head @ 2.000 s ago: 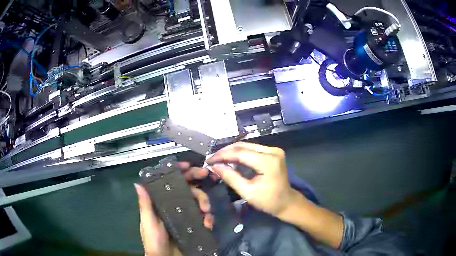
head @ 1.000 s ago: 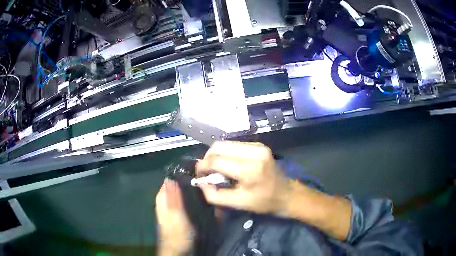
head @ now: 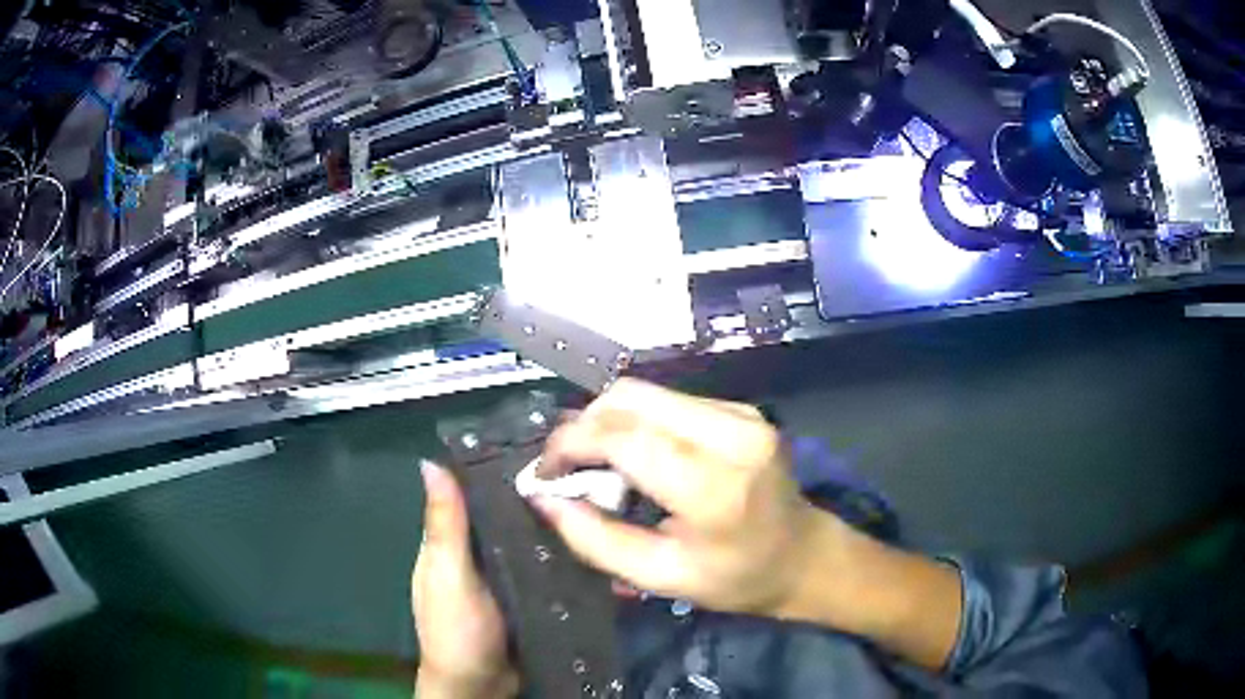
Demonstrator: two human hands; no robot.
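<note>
A dark grey fixture plate [head: 549, 580] with a row of small bright screws lies in my left hand [head: 458, 594], its notched end pointing up and away from me. My left thumb lies along its left edge; the other fingers are mostly hidden. My right hand [head: 683, 498] pinches a small white piece [head: 580, 485] between thumb and fingers over the upper part of the plate. Whether the white piece touches the plate is hard to tell. A second similar plate [head: 553, 341] lies slanted on the machine's front edge, its near end partly behind my right hand.
Two bright metal plates [head: 594, 246] lie across the conveyor rails. To the right, a camera with a dark ring [head: 963, 198] hangs over a brightly lit flat panel [head: 874, 260]. The machine's front ledge [head: 341, 396] runs above green doors. Blue tubing [head: 116, 137] is at far left.
The held plate went from face up, to tilted edge-on, to face up again. My right hand has moved onto its upper part, with the white piece now clearly visible.
</note>
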